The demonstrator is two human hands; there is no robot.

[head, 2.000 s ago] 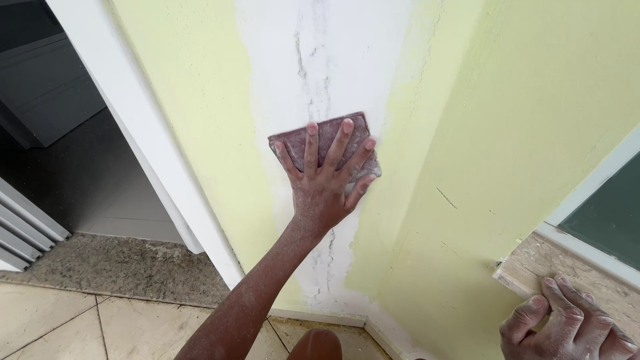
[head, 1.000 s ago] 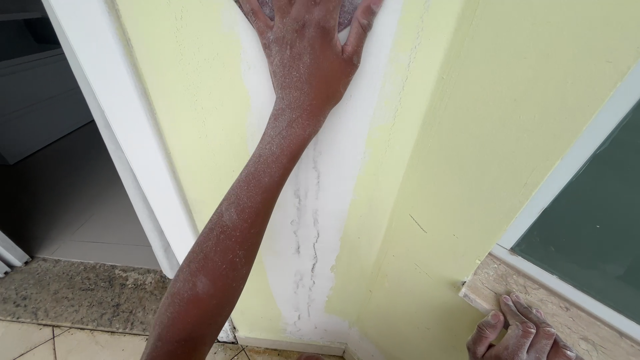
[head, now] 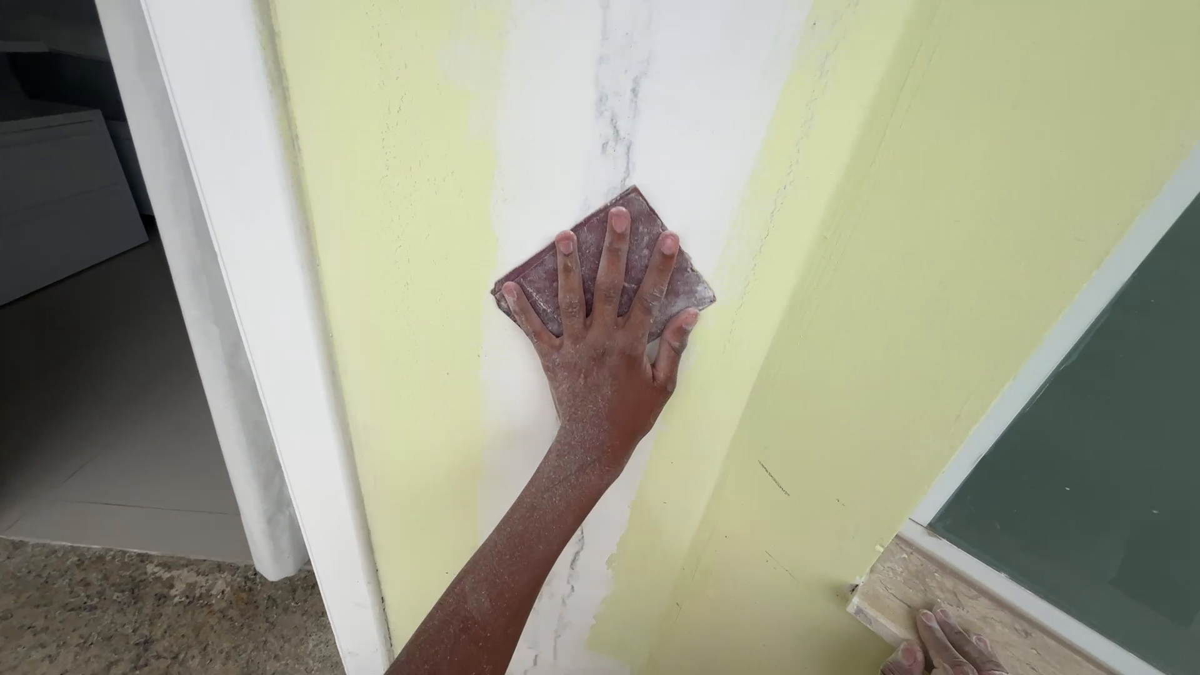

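Note:
My left hand [head: 609, 347], dusty and with its fingers spread, presses a folded sheet of dark reddish-brown sandpaper [head: 600, 246] flat against the wall. The paper's corners show around the fingers, and white dust covers part of it. Under it runs a vertical strip of white filler [head: 712, 103] with grey cracks and marks above and below the hand. My right hand [head: 942, 645] rests on the stone window sill [head: 891, 586] at the bottom right, thumb near the sill's edge; the frame cuts off most of it.
Pale yellow painted wall [head: 403, 375] lies on both sides of the strip and turns a corner to the right. A white door frame [head: 272, 375] borders an open doorway at left, with a granite threshold [head: 159, 609]. A window pane [head: 1087, 469] in a white frame stands at right.
My left hand was on the strip two seconds ago, higher up at the view's top edge one second ago, and is lower again now with the sandpaper. My right hand stays at the sill.

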